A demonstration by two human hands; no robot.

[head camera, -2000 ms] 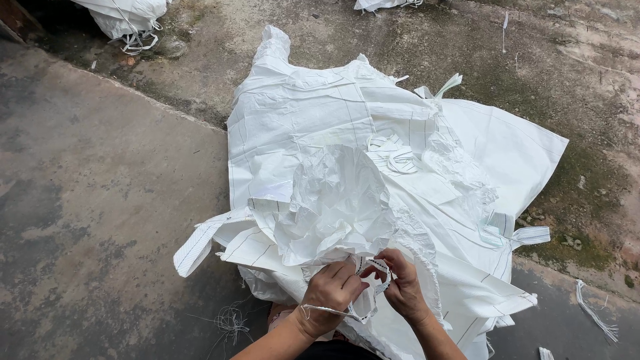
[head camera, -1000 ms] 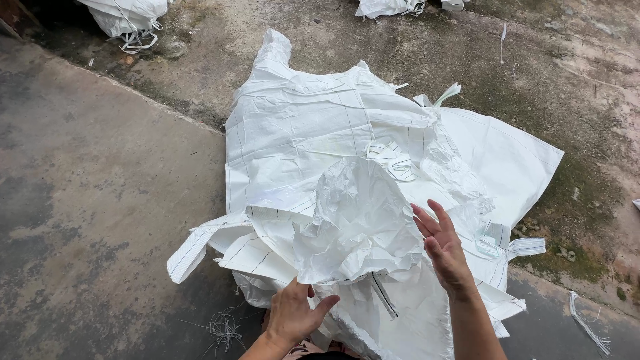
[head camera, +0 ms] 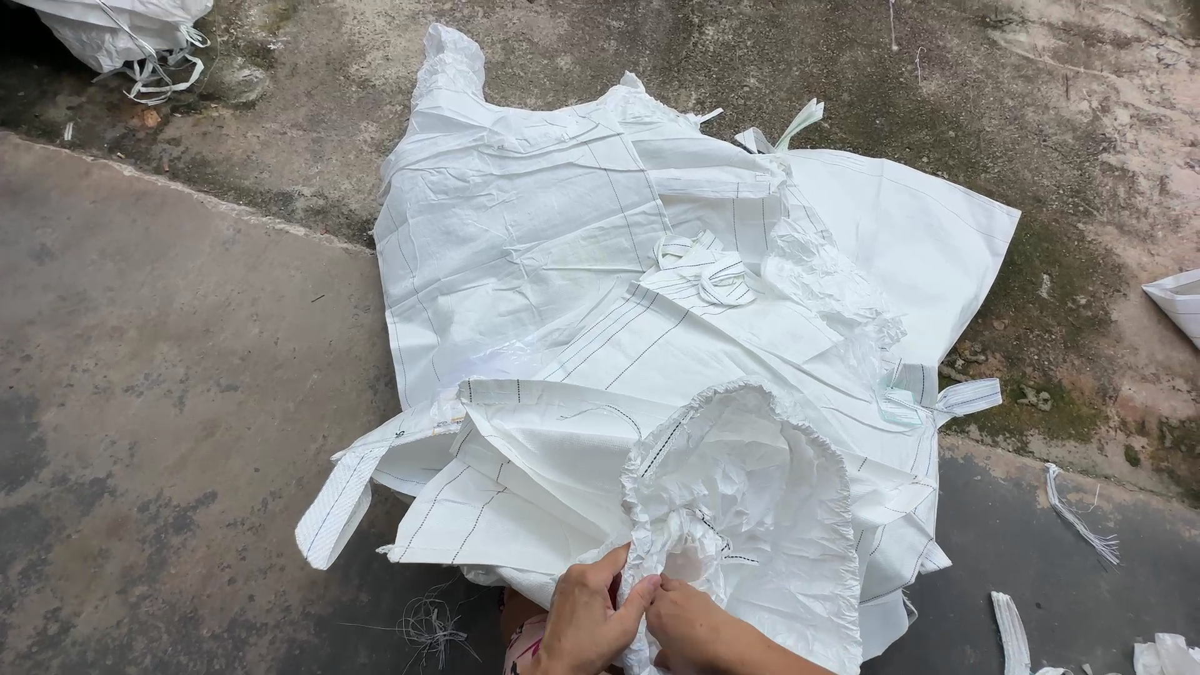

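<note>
A large white woven plastic bulk bag (head camera: 525, 216) lies spread and rumpled over the ground in front of me. At its near side a crinkled spout with a gathered rim (head camera: 837, 487) stands open toward me. My left hand (head camera: 595, 605) grips the left part of this rim between thumb and fingers. Close beside it, my right hand (head camera: 689, 619) pinches the same edge from the inside, its fingertips partly hidden. A webbing loop (head camera: 333, 506) sticks out at the bag's left, and a shorter strap (head camera: 970, 398) at its right. A folded tie strap (head camera: 727, 281) rests on the middle.
Another white bag with loose cords (head camera: 131, 37) lies at the top left. A tangle of thread (head camera: 433, 630) is on the floor at lower left. Frayed strands (head camera: 1078, 516) and a cut strap piece (head camera: 1011, 633) lie at lower right. A white bag corner (head camera: 1179, 302) shows at the right edge.
Both hands were apart a second ago and are now together on the rim. The spout's opening has been turned and spread toward me, and the dark-marked cord that hung over its edge has shifted.
</note>
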